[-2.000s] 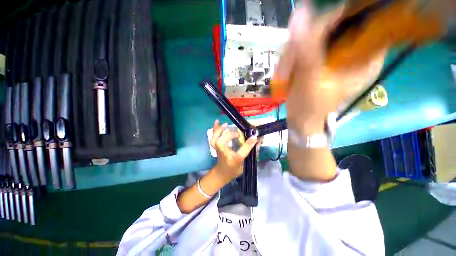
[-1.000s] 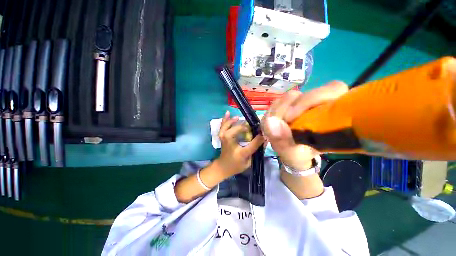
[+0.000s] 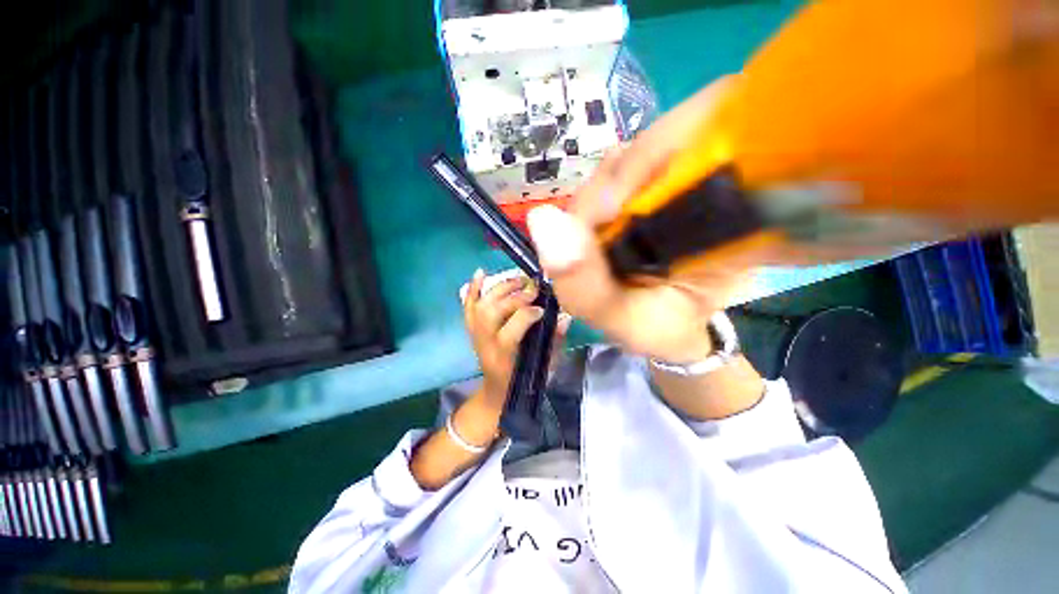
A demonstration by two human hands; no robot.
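Note:
My left hand holds a black folding leg assembly around its pivot. One arm points up and left, another points down toward my body. My right hand grips an orange electric screwdriver with a black section. The driver is large and blurred and lies across the upper right. Its tip and the pivot are hidden behind my right fingers. The screw feeder, a white-fronted box with blue edges and a red base, stands just beyond my hands.
A black slotted foam tray lies at the left with one leg assembly on it. Several black-and-silver leg assemblies lie side by side at the far left. A round black stool and blue crates stand at the right.
Over the last second the view has shifted, so tray and feeder sit differently. The driver is tilted more upward and looks closer. Since the first frame, my right hand has come down to the pivot.

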